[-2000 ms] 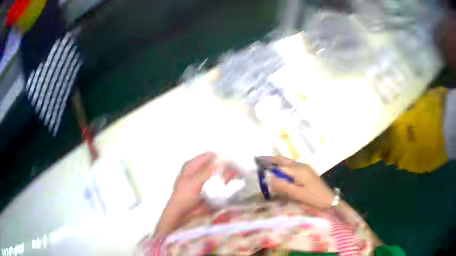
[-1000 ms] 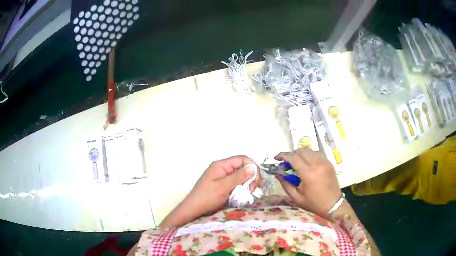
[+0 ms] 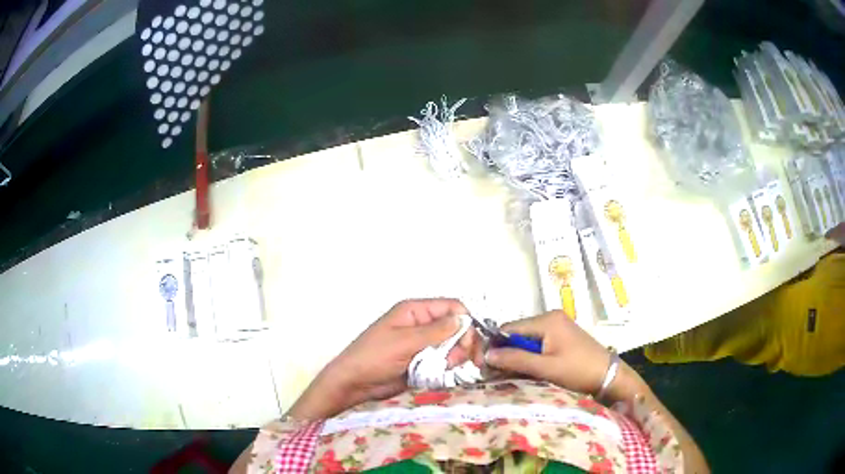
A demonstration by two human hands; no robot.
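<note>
My left hand (image 3: 400, 338) is bare and holds a coiled bundle of white cord (image 3: 443, 367) close in front of the apron. My right hand (image 3: 561, 350) is bare and grips small blue-handled cutting pliers (image 3: 515, 343). The metal jaws point left and meet the cord at my left fingertips. Whether the jaws are closed on the cord is too small to tell. My fingers hide part of the bundle and of the handles.
White printed boxes lie ahead right (image 3: 558, 264) and at left (image 3: 211, 289). Behind are a loose cord tuft (image 3: 439, 137), a bag of cords (image 3: 547, 139) and another plastic bag (image 3: 697, 130). A red-handled tool (image 3: 202, 190) crosses the bench edge. Yellow cloth (image 3: 788, 319) is at right.
The blurred view has steadied. The cord bundle is held with its coils spread below my left fingers. The pliers have moved slightly left and down, and their handles are closer together.
</note>
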